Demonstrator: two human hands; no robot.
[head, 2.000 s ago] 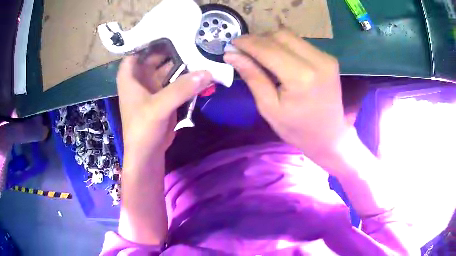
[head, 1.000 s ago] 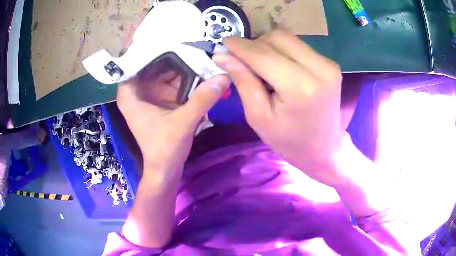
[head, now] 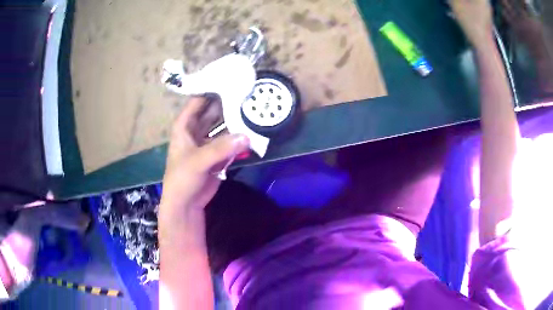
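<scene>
My left hand [head: 203, 145] grips the white model motorcycle body [head: 233, 85] at its underside, above the bench's front edge. The wheel [head: 268, 103], with a black tyre and silver disc with round holes, faces up at its right. A silver wire-like part [head: 250, 45] sticks out at the top, and a small red block [head: 243, 155] shows by my left thumb. My right hand [head: 473, 15] is reached out to the upper right, cut off by the top edge; its fingertips are not visible.
Stained brown cardboard [head: 121, 91] lies on the dark green bench [head: 339, 127]. A bright green stick with a blue end [head: 405, 48] lies right of it. A blue bin holds a heap of silver-black parts [head: 134, 227] below left. Another person's arm [head: 45, 221] shows at the left.
My right hand has left the model and moved far to the upper right. The model, in my left hand, has turned and shows its silver wire-like part. The view has shifted, with more cardboard visible.
</scene>
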